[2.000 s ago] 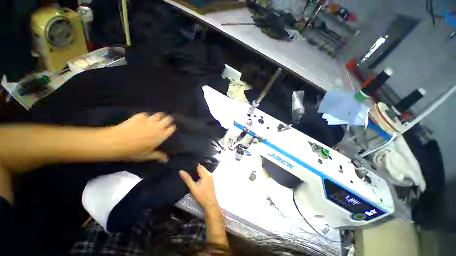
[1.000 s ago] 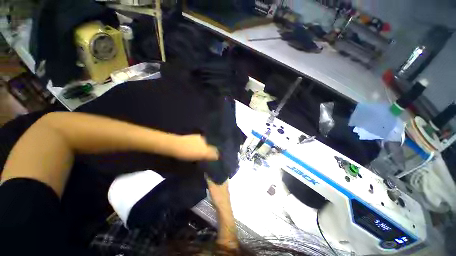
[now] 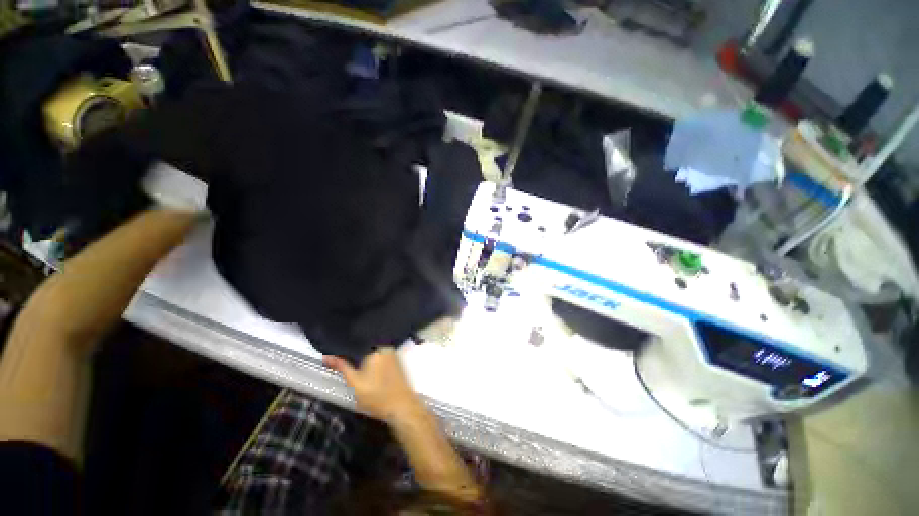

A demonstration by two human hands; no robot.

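A large black garment piece (image 3: 312, 212) lies over the left of the white table and reaches the needle area of the white JACK sewing machine (image 3: 645, 302). My right hand (image 3: 378, 385) is at its lower edge, left of the needle, with the cloth edge between thumb and fingers. My left hand (image 3: 181, 217) is at the cloth's left side, blurred and partly hidden, so its grip cannot be told. The presser foot and needle are too blurred to make out.
The table front edge (image 3: 302, 365) runs below the cloth. A yellow machine (image 3: 91, 111) stands upper left. Behind the white head are an upright rod (image 3: 522, 136), a clear bag (image 3: 618, 166) and pale blue sheets (image 3: 717, 151). Thread cones (image 3: 786, 73) stand upper right.
The black cloth has been drawn up and left off the lap, baring the table's front edge and the plaid cloth. My left hand has moved left, away from my right hand. The view has shifted.
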